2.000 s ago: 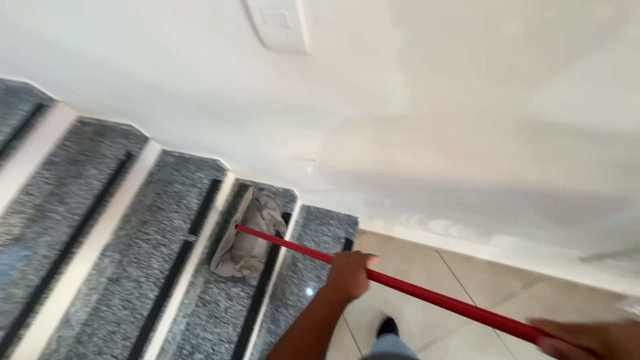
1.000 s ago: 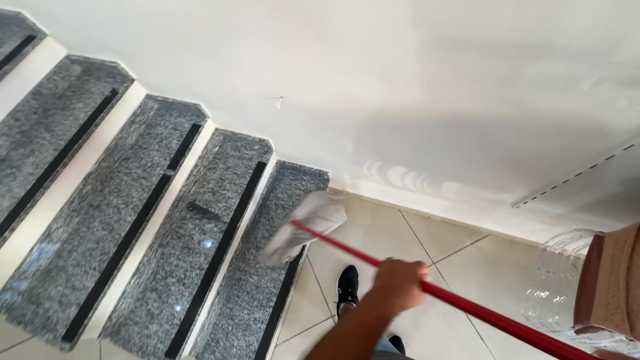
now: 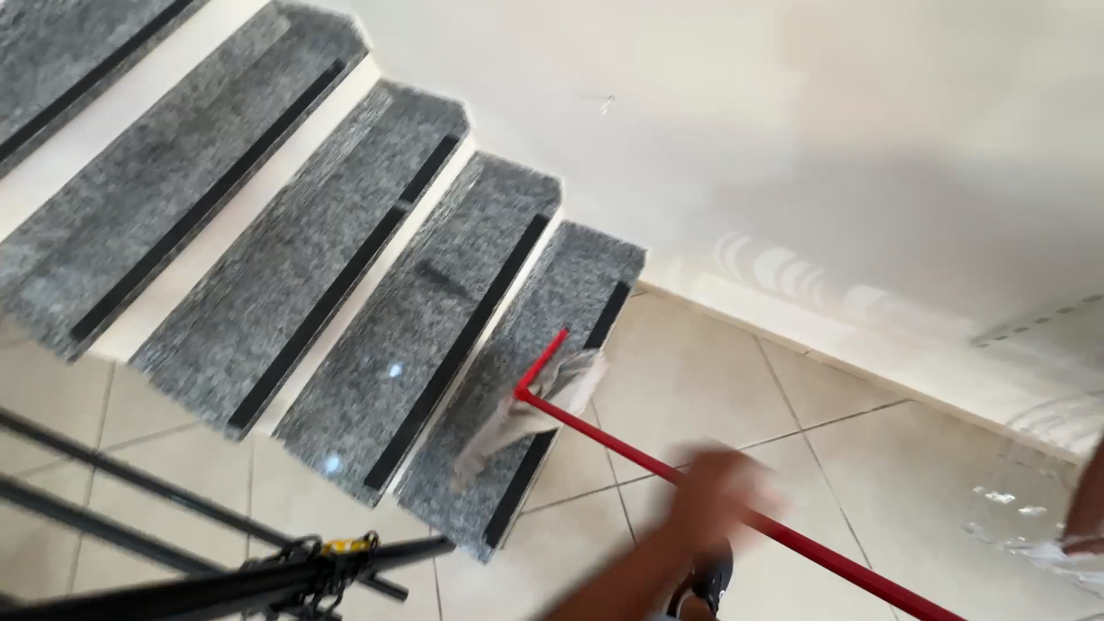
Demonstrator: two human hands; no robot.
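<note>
A red pole (image 3: pixel 638 453) runs from the lower right to a red crossbar (image 3: pixel 542 362) over the lowest speckled grey stone step (image 3: pixel 552 285). A pale grey cloth (image 3: pixel 565 388) hangs beside and under the crossbar, across the step's black anti-slip strip; the bar's upper end is bare. My left hand (image 3: pixel 720 496), blurred, is closed around the middle of the pole. The pole leaves the view at the bottom, and my right hand cannot be seen.
More grey steps with black strips (image 3: pixel 293 319) rise to the upper left beside a white wall (image 3: pixel 690 112). Black bars with dark cord (image 3: pixel 319 569) cross the lower left. A dark shoe (image 3: pixel 714 578) is on the beige floor tiles (image 3: pixel 690 354). A clear, shiny object (image 3: pixel 1005 509) is at right.
The cloth and pole head have moved from the second-lowest step to the lowest. The crossbar, covered before, now shows bare. My right hand has left the view, which has shifted.
</note>
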